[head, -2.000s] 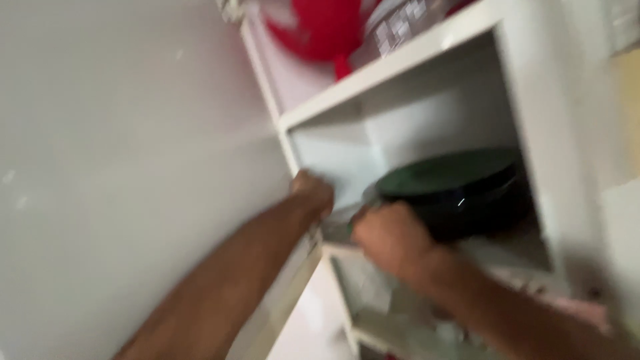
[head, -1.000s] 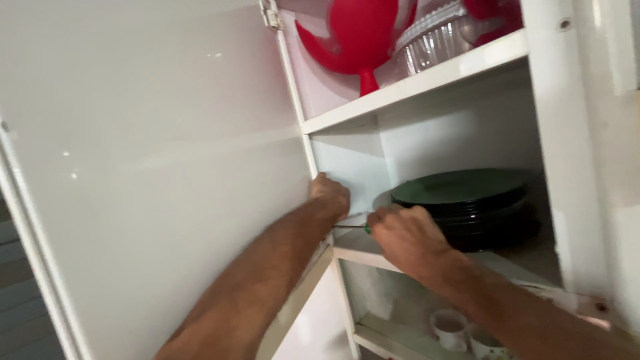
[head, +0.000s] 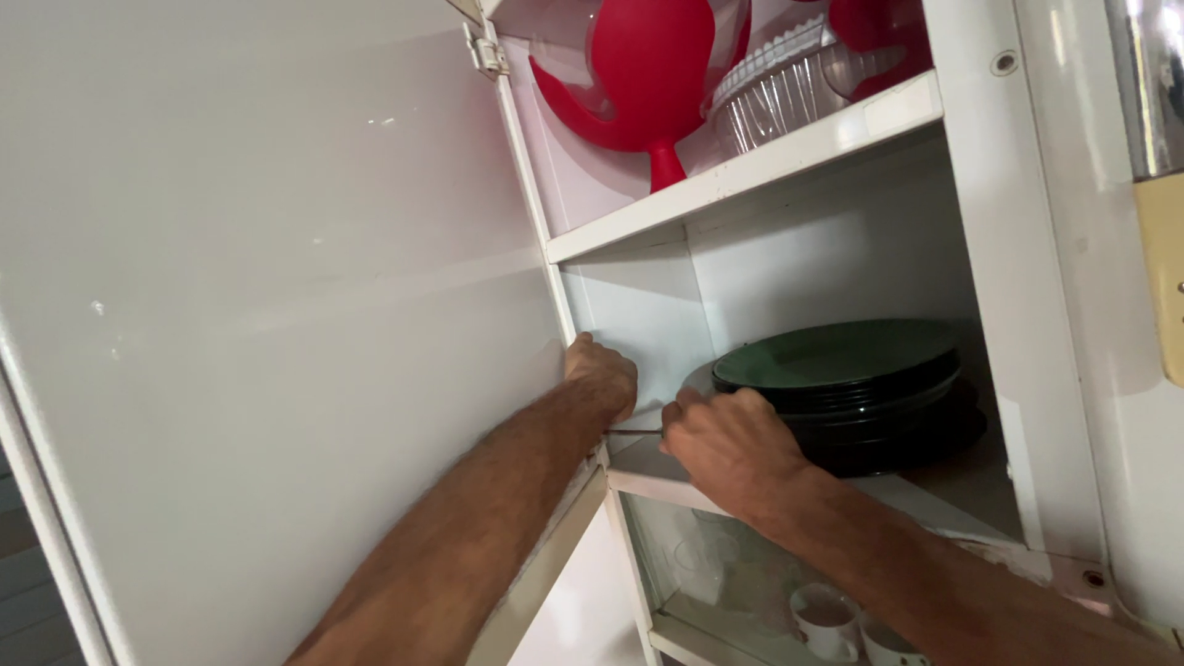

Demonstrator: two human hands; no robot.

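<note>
My left hand point(head: 601, 370) is curled at the inner left edge of a white cabinet, by the edge of its open door point(head: 277, 305). Whether its fingers hold anything is hidden. Just in front of a stack of dark green plates point(head: 842, 356), my right hand point(head: 731, 439) is closed around the end of a tool whose handle is mostly covered. A thin metal shaft point(head: 638, 432), apparently a screwdriver's, runs left from that hand toward the cabinet's left side, below my left hand. Its tip cannot be seen.
Above is a shelf point(head: 758, 166) with a red plastic object point(head: 652, 74) and a clear fluted container point(head: 772, 97). A metal hinge point(head: 485, 53) joins the door at the top. Cups point(head: 823, 618) stand on the lower shelf behind glass point(head: 703, 555).
Both hands stay at about the same places by the cabinet's left side and the plates. The view has shifted somewhat and is sharper than two seconds ago.
</note>
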